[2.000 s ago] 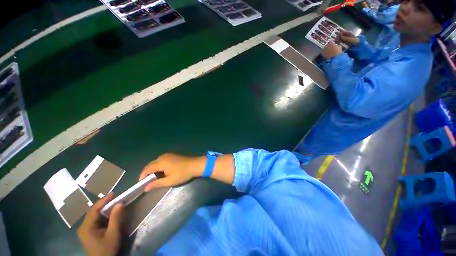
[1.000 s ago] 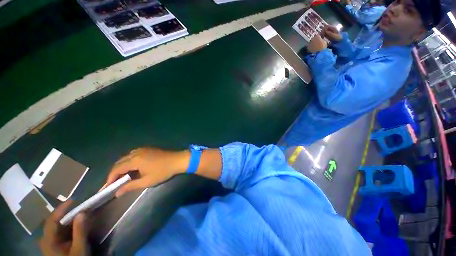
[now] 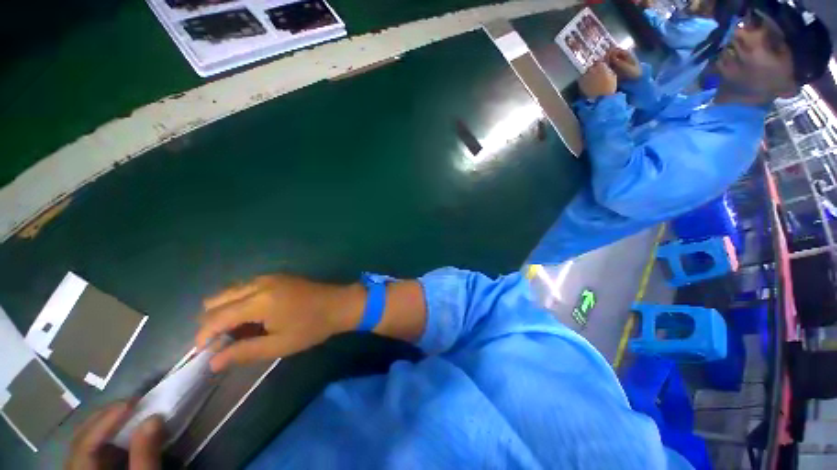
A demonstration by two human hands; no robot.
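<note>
My left hand [image 3: 119,441], blurred and cut off by the bottom edge, grips the near end of a stack of narrow white cards [image 3: 172,397]. My right hand [image 3: 266,321], with a blue wristband [image 3: 373,303], holds the far end of the same stack. The stack is tilted, its broad white face showing, slightly blurred. A grey-brown sheet with a white edge [image 3: 225,404] lies under the hands, partly hidden. Two more grey-brown pieces with white parts lie to the left, one [image 3: 94,330] whole in view, the other [image 3: 37,402] cut off by the left edge.
A white tray of circuit boards [image 3: 266,46] lies beyond the pale rail [image 3: 119,138]. A small dark piece [image 3: 468,137] and a long grey-brown strip [image 3: 541,84] lie on the green bench. A person in a blue smock [image 3: 661,165] works at right. Blue stools [image 3: 679,330] stand on the floor.
The white stack has turned from showing its thin edge to showing its broad face. The view has shifted, and the tray beyond the rail sits higher in the picture.
</note>
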